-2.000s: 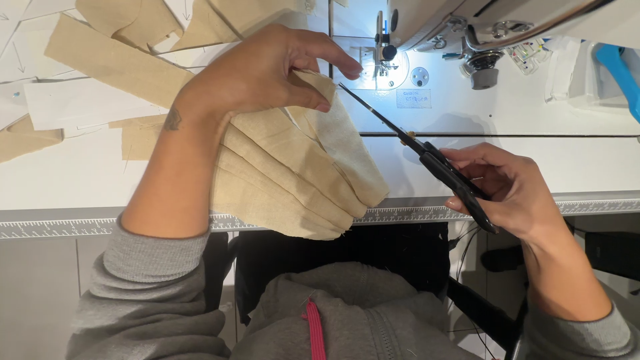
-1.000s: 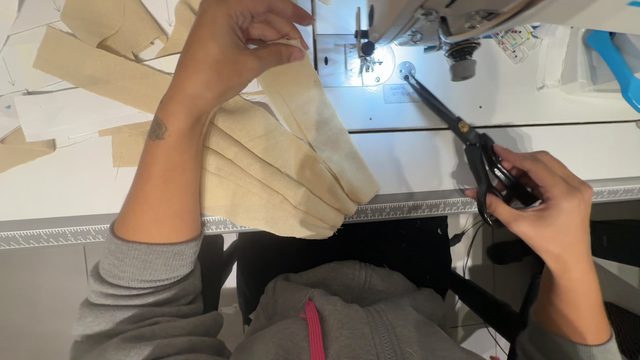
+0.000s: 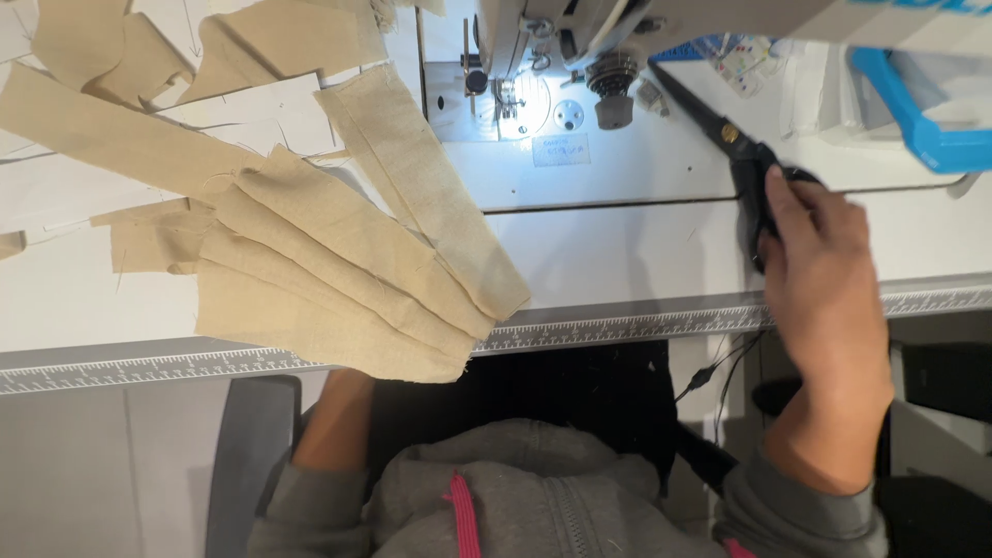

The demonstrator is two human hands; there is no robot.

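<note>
My right hand has its fingers at the handles of black fabric shears, which lie with their blades toward the sewing machine. Of my left arm only the forearm shows, below the table edge; the hand is hidden beneath the fabric and tabletop. A pleated beige fabric piece lies over the front edge, joined or overlapping at its lower right with a folded beige fabric strip that slants up toward the needle area. The presser foot stands left of the shears, under a bright light.
More beige fabric pieces and white paper pattern pieces lie at the left. A measuring tape strip runs along the front edge. At the right are a white container with a blue handle and a packet of coloured pins.
My left hand has let go of the beige strip and dropped below the table edge. My right hand has moved the shears up and right, beside the machine. The strip now lies flat.
</note>
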